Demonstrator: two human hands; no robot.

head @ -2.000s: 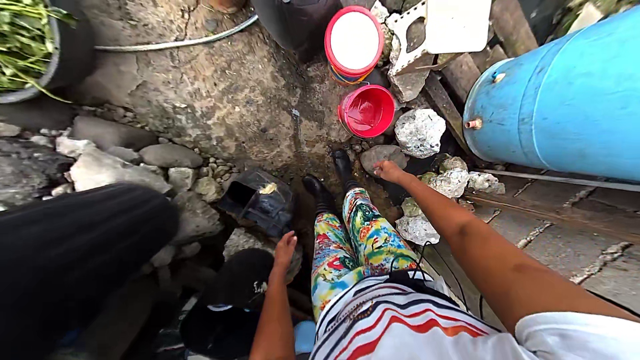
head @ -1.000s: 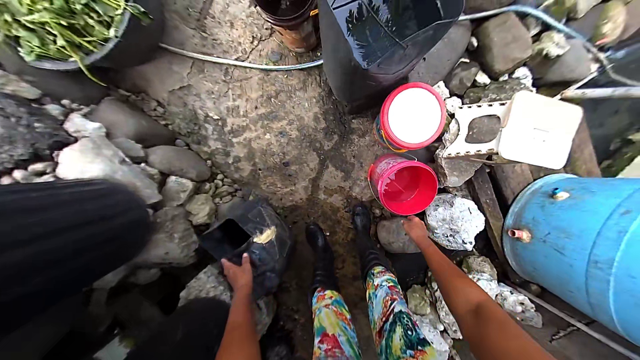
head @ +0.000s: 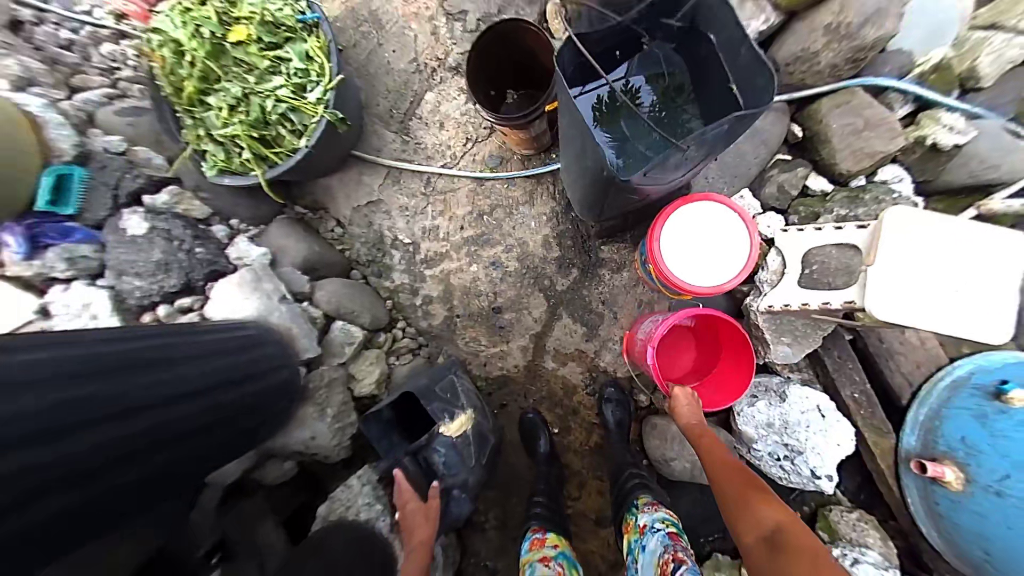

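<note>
My right hand (head: 686,404) grips the near rim of a red plastic bucket (head: 720,360), which looks empty and is tilted a little. At the lower left, my left hand (head: 415,508) is closed around the handle of a black plastic jerrycan (head: 460,448) with a cut opening; the fingers are partly hidden. A second red-rimmed bucket with a white lid or contents (head: 706,243) stands just beyond the red one. Past it is a large black container of water (head: 588,180) with twigs over it, beside a brown bucket (head: 524,132).
A tub of leafy greens (head: 344,120) stands at the upper left. A hose (head: 456,171) crosses the wet ground. Rocks (head: 792,432) line both sides. A white plastic stool (head: 944,272) and a blue drum (head: 968,448) are at the right. A dark blurred shape (head: 144,432) fills the lower left.
My right hand has come to the red bucket's rim from lower down near a stone. My left hand, apart from the jerrycan two seconds ago, is now on it. The view has shifted considerably.
</note>
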